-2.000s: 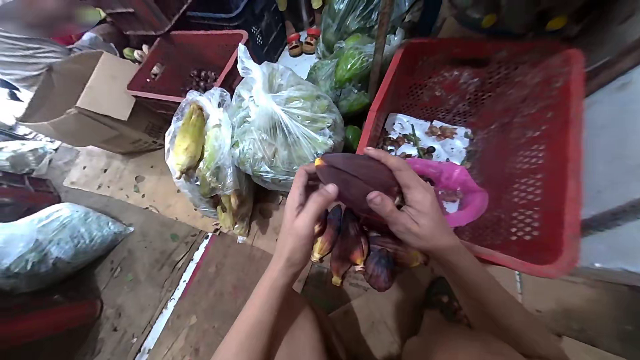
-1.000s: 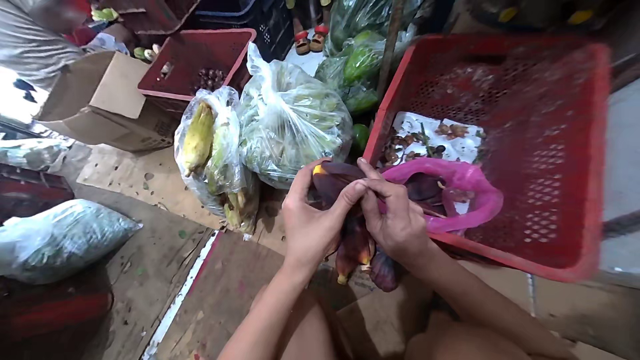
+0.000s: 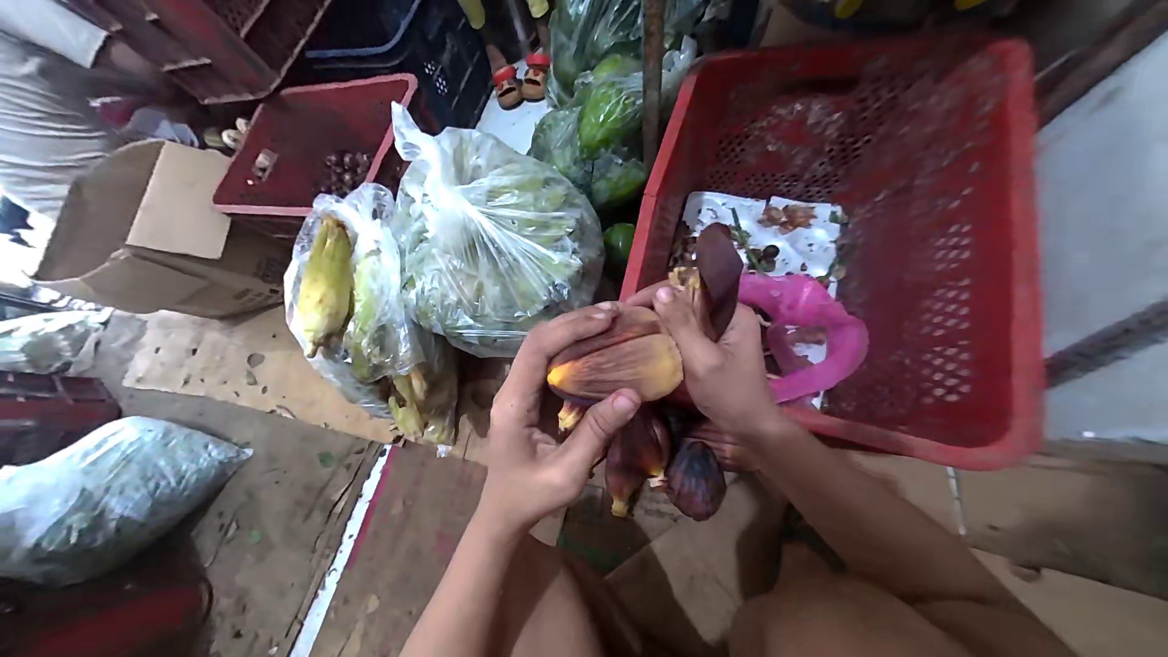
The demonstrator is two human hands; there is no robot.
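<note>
A banana blossom (image 3: 625,360), yellowish with reddish streaks on its near face, lies in my left hand (image 3: 552,420), whose fingers curl over its top and whose thumb presses its lower side. My right hand (image 3: 716,356) pinches a dark purple bract (image 3: 719,274) that stands up at the blossom's right end. Several more banana blossoms (image 3: 695,479) lie just below my hands, partly hidden by them. A pink plastic bag (image 3: 835,342) hangs over the crate's near left edge, beside my right hand.
A red plastic crate (image 3: 1022,274) with scraps on white paper stands at right. Clear bags of vegetables (image 3: 497,237) and of corn-like ears (image 3: 326,283) sit at left centre. Behind them are a cardboard box (image 3: 182,201) and a smaller red crate (image 3: 301,114). A person's clothed body shows at upper left.
The held blossom showed a dark purple outside earlier; now a yellowish face is visible. A dark bract now stands up in my right hand, peeled away from it.
</note>
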